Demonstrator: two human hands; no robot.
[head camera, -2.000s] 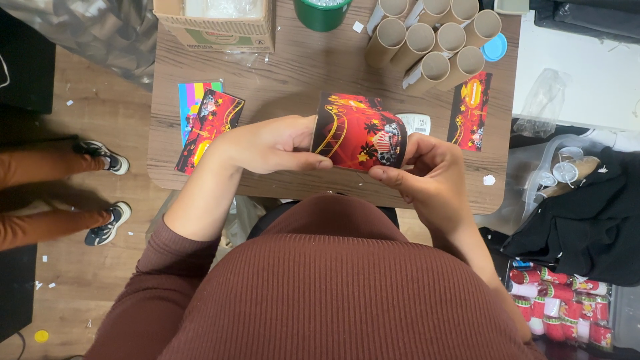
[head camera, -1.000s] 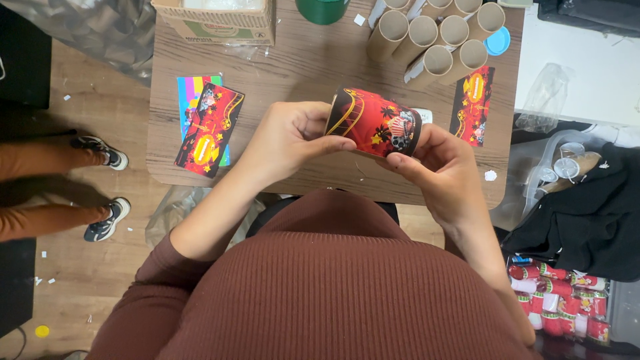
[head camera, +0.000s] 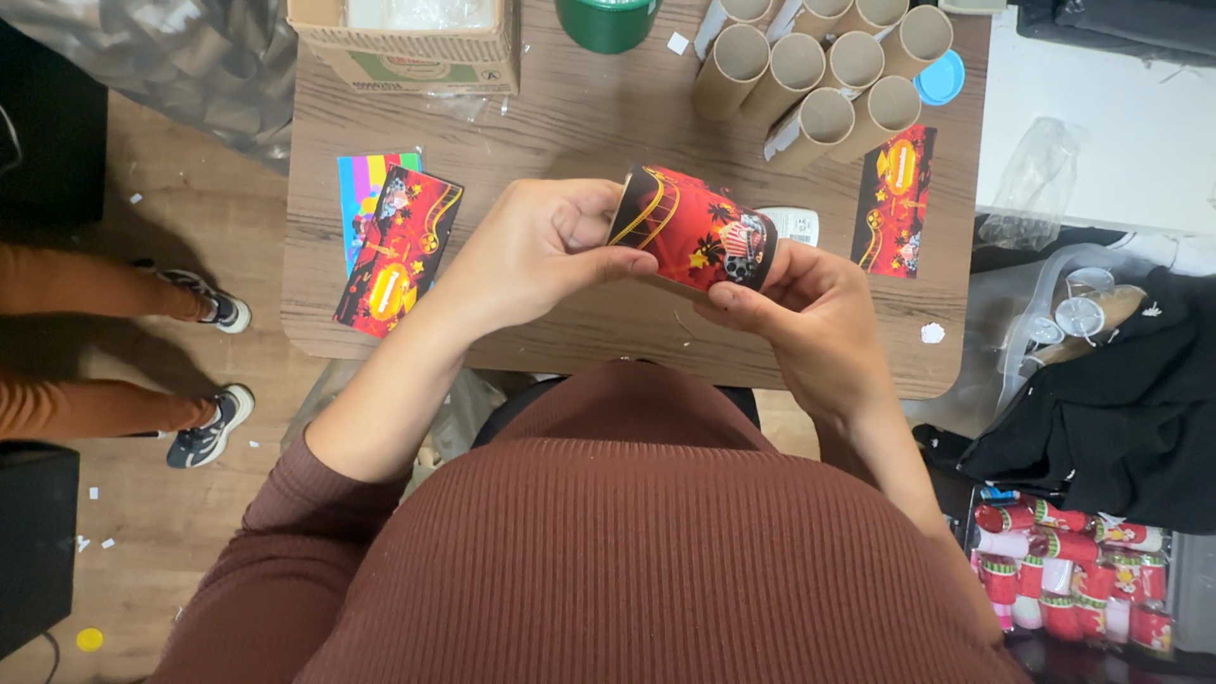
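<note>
Both hands hold a curved red and black printed label (head camera: 692, 228) above the front part of the table; whether a tube lies inside it I cannot tell. My left hand (head camera: 532, 256) grips its left end, thumb on the lower edge. On its lower right end are the thumb and fingers of my right hand (head camera: 807, 309). Behind it lies a white sticker (head camera: 796, 222), partly covered. Red and black printed labels (head camera: 397, 252) lie at the left over a multicoloured striped sheet (head camera: 357, 180). Another printed label (head camera: 895, 204) lies at the right, near standing cardboard tubes (head camera: 796, 71).
A cardboard box (head camera: 418, 62), a green container (head camera: 606, 21) and a blue lid (head camera: 940, 78) stand or lie at the back. Right of the table (head camera: 589, 114) are a clear plastic bin (head camera: 1026, 294), black cloth (head camera: 1130, 408) and small red packages (head camera: 1073, 570). Another person's legs (head camera: 104, 294) are at the left.
The held label has turned so that its right end tilts lower, and the hands have moved with it. My left hand has shifted away from the labels at the left, which show more fully.
</note>
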